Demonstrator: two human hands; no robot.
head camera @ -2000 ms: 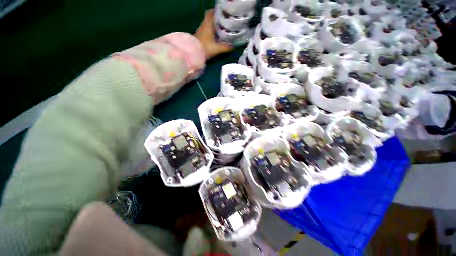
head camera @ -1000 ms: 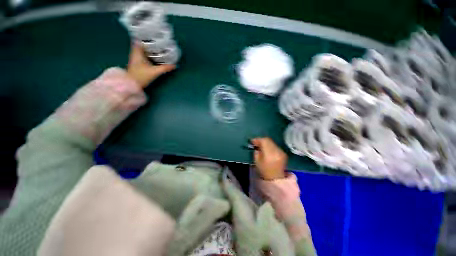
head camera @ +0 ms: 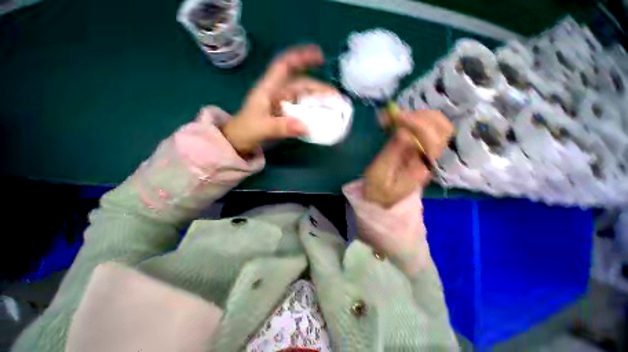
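Note:
My left hand (head camera: 279,110) holds a white housing shell (head camera: 323,119) over the green bench, its smooth side up; its open face is not visible. My right hand (head camera: 410,148) is to the right of the shell, apart from it, and holds a slim tool with a yellowish handle (head camera: 415,142). The main pile of white rings (head camera: 375,63) lies on the bench just beyond both hands. The small set of rings is not visible. Both hands are somewhat blurred.
A separate housing stack (head camera: 226,47) stands at the far left of the bench. Rows of stacked housings (head camera: 482,130) fill the right side. A blue bin (head camera: 530,254) is below the bench edge at right. A pale rail (head camera: 441,17) runs along the back.
My left hand has left the separate housing stack and come back to the middle with a shell. My right hand has moved up and right over the bench.

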